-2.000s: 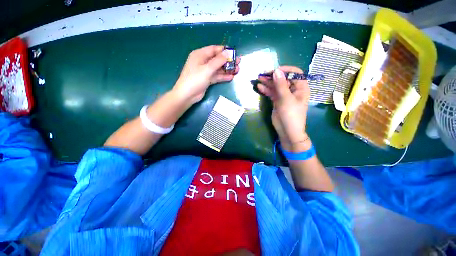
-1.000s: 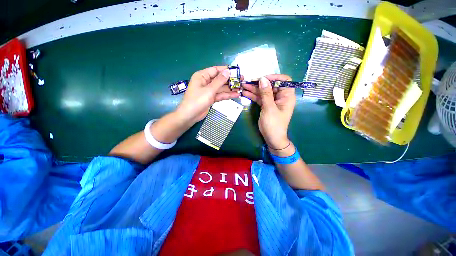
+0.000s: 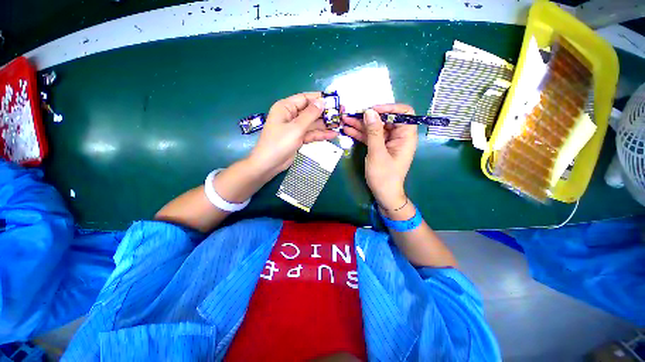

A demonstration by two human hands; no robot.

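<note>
My left hand (image 3: 290,131) holds a small dark electronic module (image 3: 331,107) with a pale and gold centre between thumb and fingers. My right hand (image 3: 387,145) grips dark patterned tweezers (image 3: 417,119). Their tip end points left at the module; whether it touches cannot be told. A second small module (image 3: 252,124) lies on the green tabletop left of my left hand. A striped adhesive sheet (image 3: 309,175) lies below my hands, its top partly covered by my left hand. A bright white sticker sheet (image 3: 364,85) lies just beyond my hands.
A stack of striped sheets (image 3: 467,92) lies beside the yellow basket (image 3: 600,92), which holds amber sheets (image 3: 548,117). A red tray (image 3: 37,117) with small white pieces is at the left edge. A white fan (image 3: 633,138) is at far right. Blue sleeves of other people show at both sides.
Both hands came together nearer my chest. A loose module now shows left of my left hand. The tweezers moved left to the held module. Over the last second, little changed.
</note>
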